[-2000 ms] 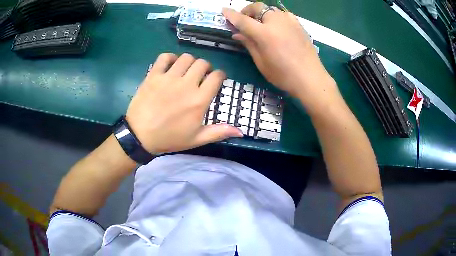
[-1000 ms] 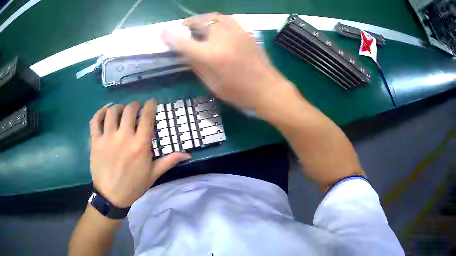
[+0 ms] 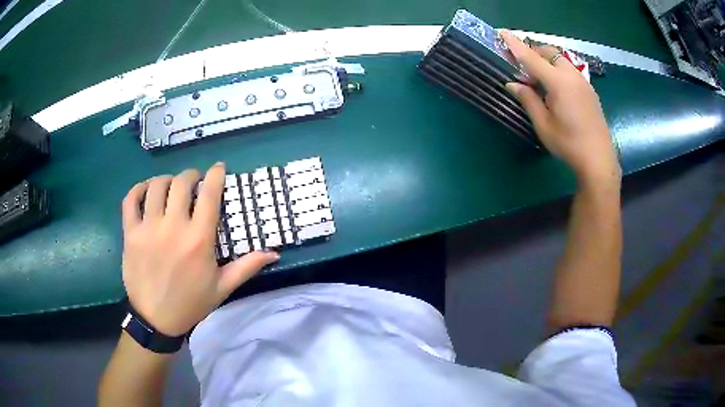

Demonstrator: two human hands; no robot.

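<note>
The silvery fixture [image 3: 238, 106], with a row of round spots and clear tape at its ends, lies on the green bench. Nearer the wearer is a row of bars [image 3: 274, 205], a pale blocky grid. My left hand [image 3: 173, 238] rests on the left part of this row, thumb along its near edge. My right hand [image 3: 560, 107] holds a shiny bluish flat strip [image 3: 477, 30] by its right part, over the dark ribbed stacked bars [image 3: 477, 87]. Whether the strip touches the stack cannot be told.
More dark stacked bars [image 3: 20, 208] stand at the left edge. A red-and-white tag [image 3: 575, 57] is partly hidden behind my right hand. A dark metal device [image 3: 690, 40] is at the far right. A white line [image 3: 381, 38] crosses the bench behind the fixture.
My right hand has moved right from the fixture to the right-hand stack with the flat strip, leaving the fixture's top uncovered. My left hand stays on the row of bars.
</note>
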